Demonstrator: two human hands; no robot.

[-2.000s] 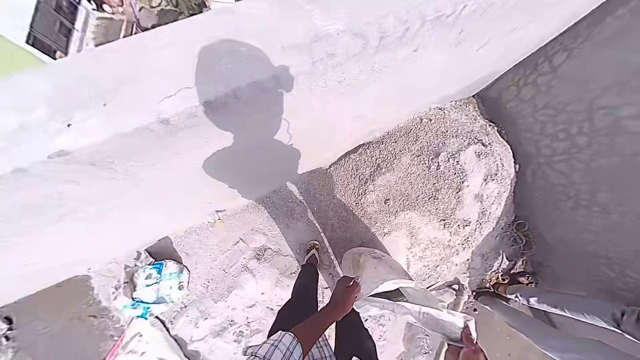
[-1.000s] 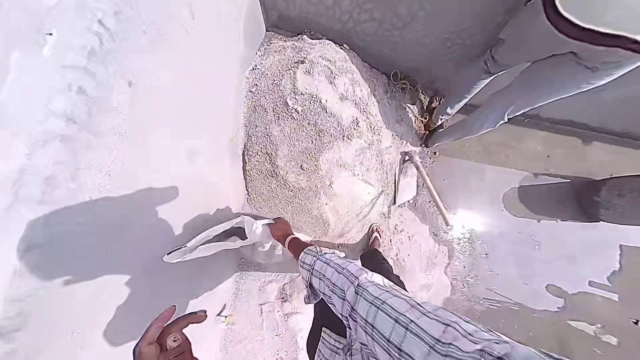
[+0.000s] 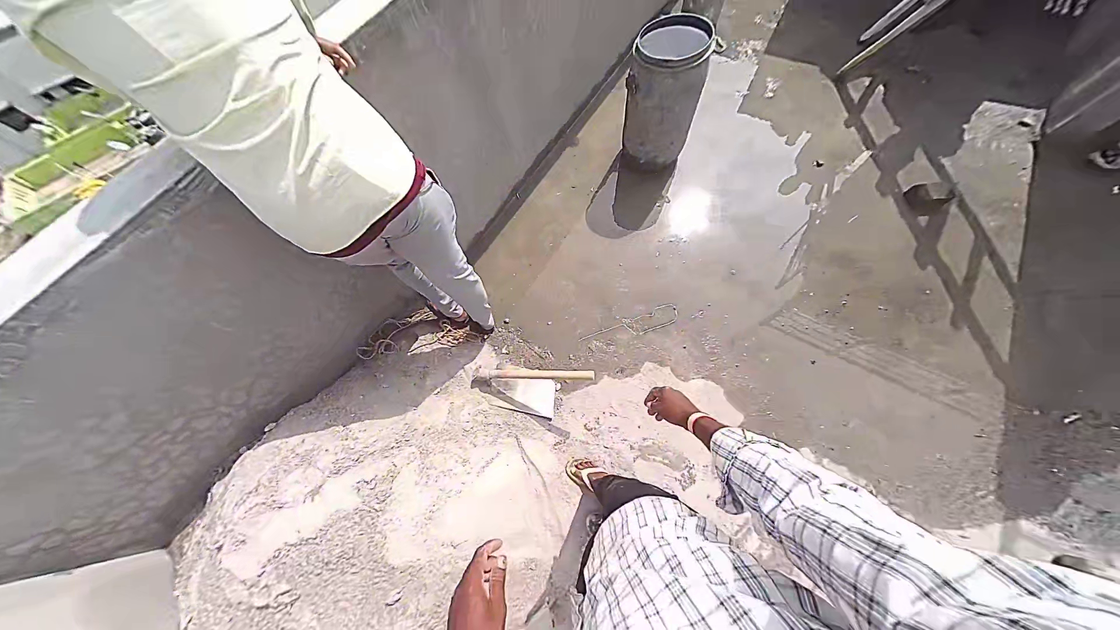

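My right hand [image 3: 672, 407], with a pale band at the wrist and a checked sleeve, is held out over the edge of the sand heap. Its fingers are curled, and no object shows in it. My left hand [image 3: 479, 588] is at the bottom edge, partly cut off, with nothing visible in it. A hoe lies on the heap to the left of my right hand, its wooden handle [image 3: 551, 374] pointing right and its flat metal blade [image 3: 529, 398] below. The pale sand heap [image 3: 350, 516] spreads under my left hand. My sandalled foot [image 3: 580, 472] stands on its edge.
A person [image 3: 289, 149] in a pale shirt and light trousers stands by the parapet wall [image 3: 219, 350]. Tangled cord [image 3: 385, 337] lies near their feet. A drum [image 3: 667, 105] of liquid stands on the wet floor [image 3: 735, 289]. Bent wire [image 3: 647, 322] lies beyond the hoe.
The whitish sack that my right hand held one second ago is out of that hand and out of view. The view has swung far round, bringing the drum and more of the other person into sight.
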